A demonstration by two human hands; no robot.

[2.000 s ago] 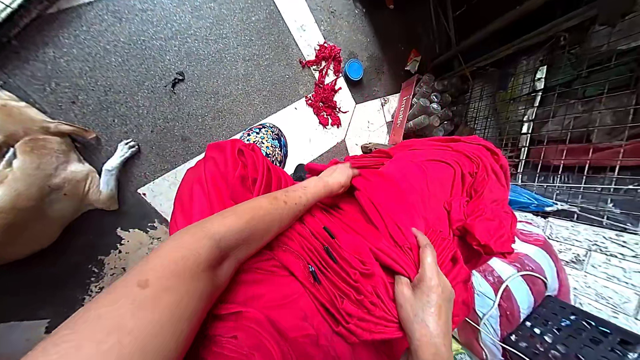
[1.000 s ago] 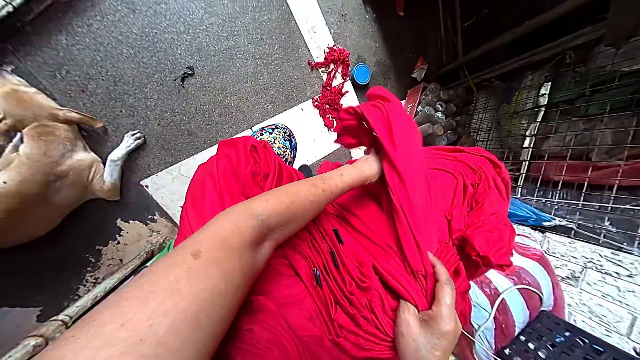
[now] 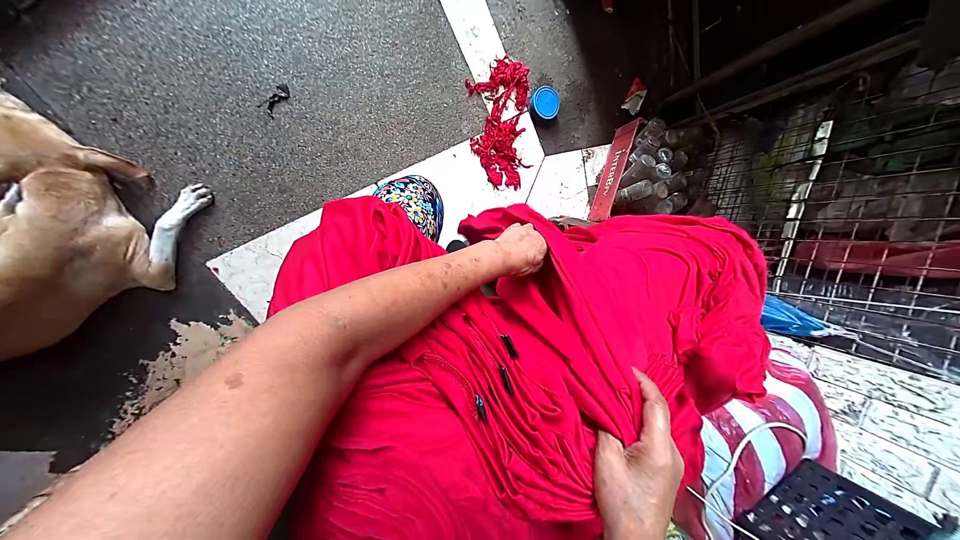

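Red garments (image 3: 645, 277) of thin cloth lie heaped and layered over my lap, with several small black tags (image 3: 509, 346) along their folds. My left hand (image 3: 521, 249) is closed on a fold near the far edge of the pile, its forearm crossing from the lower left. Nearer me on the right, my right hand (image 3: 641, 469) grips the gathered cloth between thumb and fingers. Some of its fingers are hidden by cloth.
A tan dog (image 3: 67, 232) lies at left, one white paw (image 3: 187, 202) outstretched. Ahead are red cloth scraps (image 3: 501, 124), a blue lid (image 3: 545, 103) and glass bottles (image 3: 652, 176). A wire mesh (image 3: 885, 225), striped cushion (image 3: 780, 412) and black perforated crate (image 3: 832, 502) stand at right.
One second ago my left hand held up a tall fold of red cloth; that fold now hangs lower, and the hand has moved slightly left. My right hand keeps its grip near the same place.
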